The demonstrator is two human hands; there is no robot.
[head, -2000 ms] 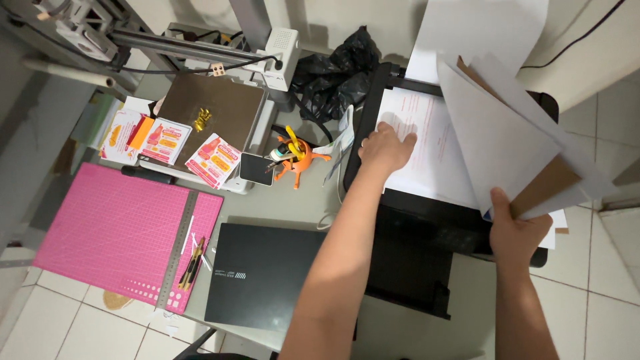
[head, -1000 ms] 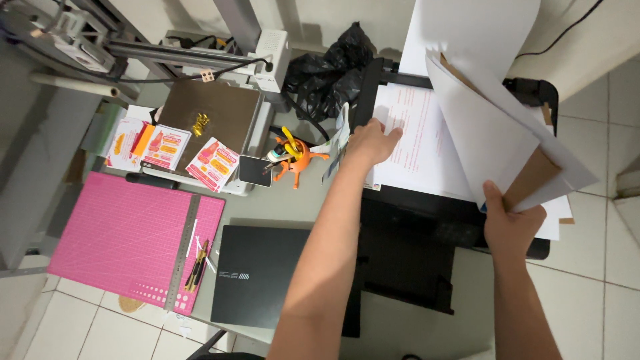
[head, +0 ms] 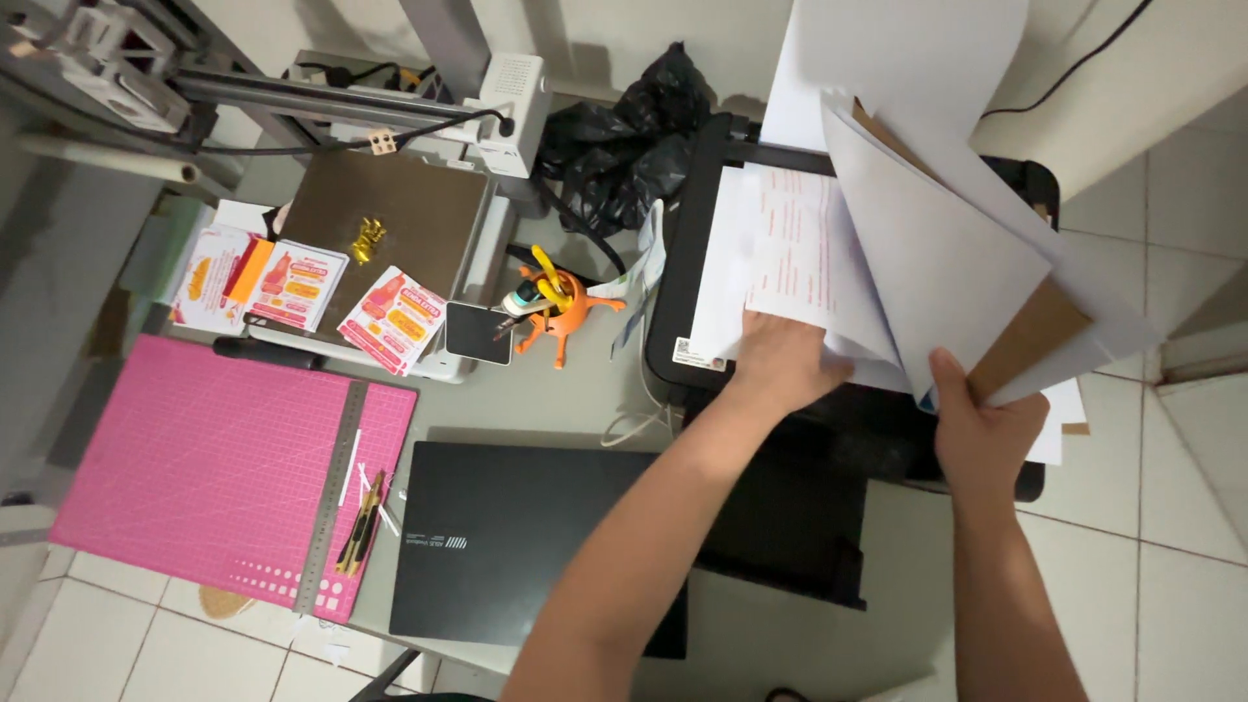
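Note:
My left hand [head: 785, 366] is at the near edge of a printed sheet [head: 795, 244] with red lines of text, its fingers hidden under the raised edge. The sheet lies over other white paper on top of a black printer [head: 673, 292]. To the right, my right hand [head: 990, 419] grips a stack of white papers [head: 936, 253] by its lower corner, thumb on top. A brown paper piece [head: 1033, 336] shows between the fanned white sheets. Behind, a large white sheet [head: 897, 49] stands up from the printer's rear.
A closed dark laptop [head: 507, 546], a pink cutting mat [head: 214, 468] with a metal ruler [head: 331, 497] and cutters [head: 361, 526], an orange pen holder [head: 570, 312], a black plastic bag [head: 629, 141] and a machine with a brown plate [head: 390, 214] holding printed cards [head: 395, 317] surround the printer.
My left hand has gone from lying on top of the printed sheet to its near edge, which is now lifted. My right hand still holds the stack of papers.

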